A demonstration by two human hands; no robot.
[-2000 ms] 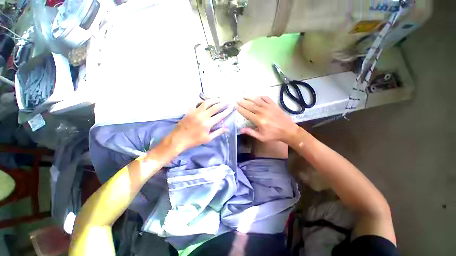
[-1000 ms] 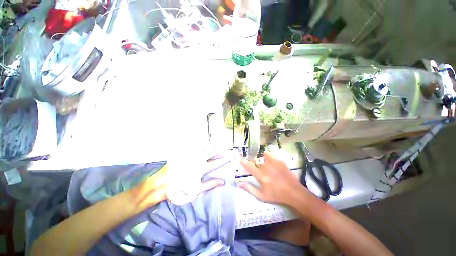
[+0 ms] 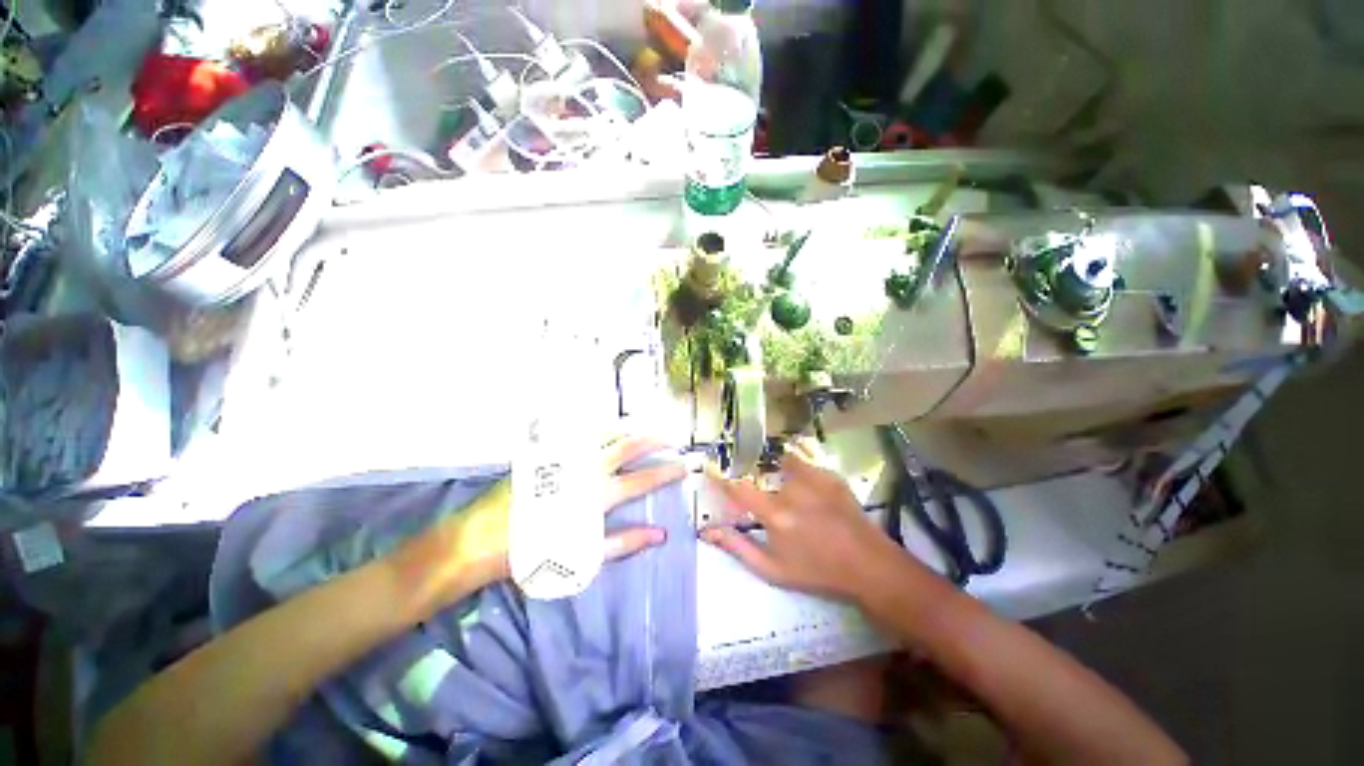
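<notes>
The grey-blue garment lies over the table's front edge and my lap, its long seam edge running up to the needle area. My left hand holds it down left of the seam, fingers spread. A long white shape with faint marks covers the back of that hand; I cannot tell what it is. My right hand is right of the seam, its fingertips on the cloth edge close to the presser foot. The cream sewing machine head partly hides the fingertips and needle.
Black-handled scissors lie below the machine head. A tape measure hangs at its right end. A clear bottle and thread cone stand behind. A white tub and a box of grey-blue pieces are at left.
The view has tilted up since the first frame, showing the machine's top. My hands and the seam edge have moved up to the presser foot. Over the last second they barely move.
</notes>
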